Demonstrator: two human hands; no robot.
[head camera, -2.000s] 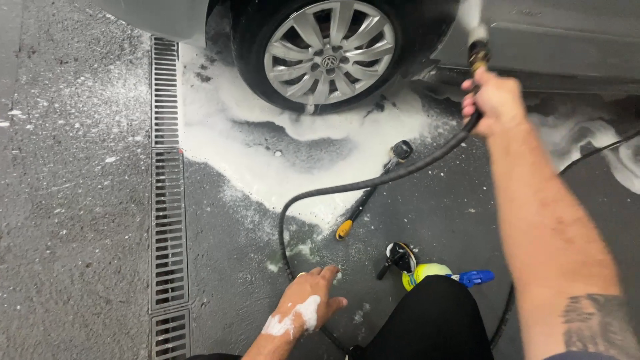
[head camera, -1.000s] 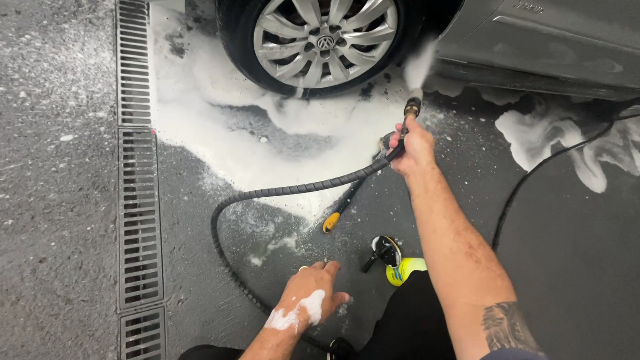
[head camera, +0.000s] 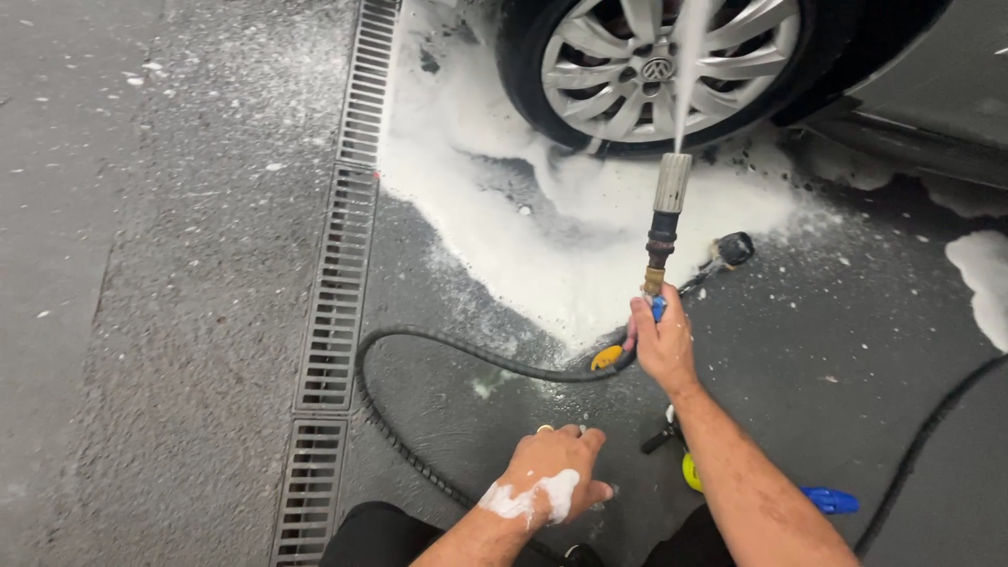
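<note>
My right hand (head camera: 664, 339) is closed around the blue-levered valve of a hose nozzle (head camera: 671, 185), with the black hose (head camera: 504, 362) running out below it. A narrow jet of water rises from the nozzle tip across the silver Volkswagen wheel (head camera: 591, 79) and its black tyre. My left hand (head camera: 551, 472), with white foam on its back and wrist and a ring on one finger, hovers low over the floor, palm down, holding nothing. A brush (head camera: 732, 250) with a dark head and a yellow handle end lies on the floor, partly hidden by my right hand and the hose.
White foam (head camera: 551, 268) spreads over the dark floor below the tyre. A metal drain grate (head camera: 335, 291) runs along the left. By my right forearm lie a yellow-green object (head camera: 692, 472), a black-handled tool (head camera: 660, 438) and a blue piece (head camera: 831, 500). Another hose (head camera: 917, 441) curves at the right.
My right hand with the nozzle has moved left from beside the wheel to below it. The spray now crosses the wheel's spokes. My left hand stays low and empty.
</note>
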